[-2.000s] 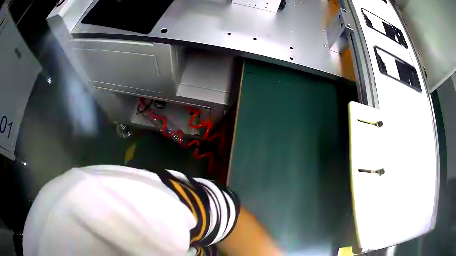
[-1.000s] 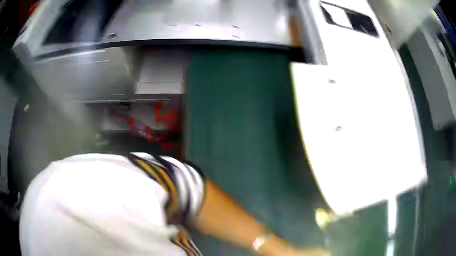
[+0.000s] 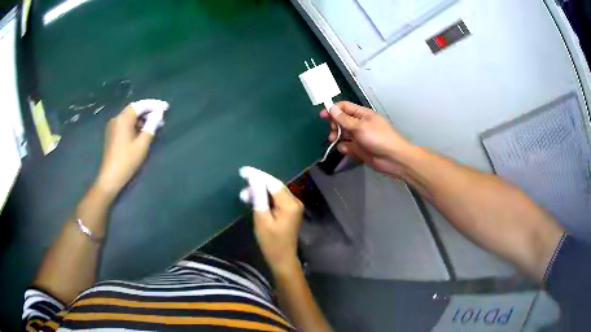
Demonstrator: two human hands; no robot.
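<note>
My left hand (image 3: 131, 139) is over the green mat (image 3: 194, 97) at the left, with white finger cots on the fingertips. My right hand (image 3: 275, 207) is near the mat's front edge, also with white cots. In each hand the thumb and a finger are bent close together. I see no object in either, but the tips are too blurred to tell. Another person's hand (image 3: 366, 133) reaches in from the right and holds a white plug adapter (image 3: 320, 83) with a white cable over the mat's right edge, prongs pointing up.
Clear shiny scraps (image 3: 97, 107) lie on the mat beyond my left hand. Yellow tape (image 3: 44, 128) is by the white plate (image 3: 8, 117) at the far left. Grey cabinets (image 3: 402, 78) with a red switch (image 3: 442, 41) and a printed paper (image 3: 538, 142) stand at the right.
The view has swung from the metal machine bed to the green mat and cabinets. Both my hands are now in view, and another person's hand with the plug adapter has appeared.
</note>
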